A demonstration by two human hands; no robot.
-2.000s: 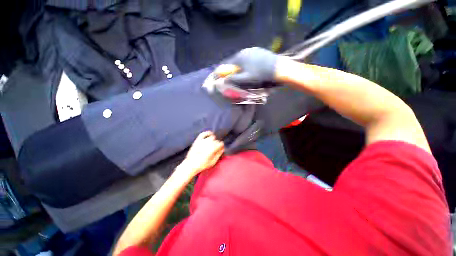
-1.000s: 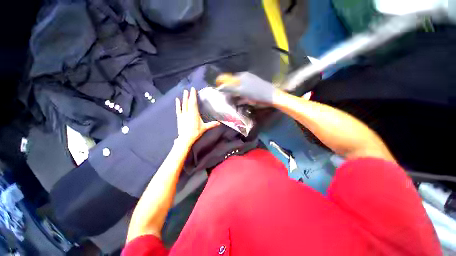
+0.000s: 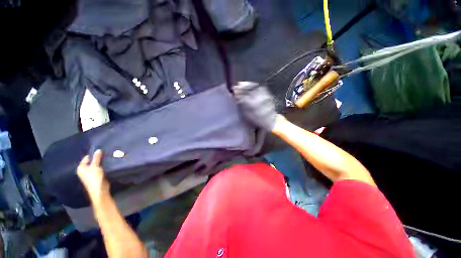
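The dark grey-navy jacket section [image 3: 192,121] lies over the black padded form [image 3: 65,174], with two shiny buttons towards its left end. My bare left hand [image 3: 92,171] holds the jacket's edge at the left, thumb and finger at the cloth. My right hand [image 3: 256,105], in a grey glove and blurred, is at the jacket's right end; its fingertips are at the cloth's upper corner. The steam iron [image 3: 316,85], with its orange-tan wooden handle, stands at the right end of the table, out of my hands.
The jacket's bulk [image 3: 121,60] is heaped behind the form, with rows of small cuff buttons. A white piece [image 3: 93,112] shows behind the form's left end. A whitish hose [image 3: 404,49] and a yellow hose [image 3: 327,22] reach the iron. Green cloth [image 3: 409,80] lies at the right.
The iron has left my right hand and stands at the right. My left hand has moved left from the middle of the cloth to its edge. The cloth's buttoned part lies lower on the form.
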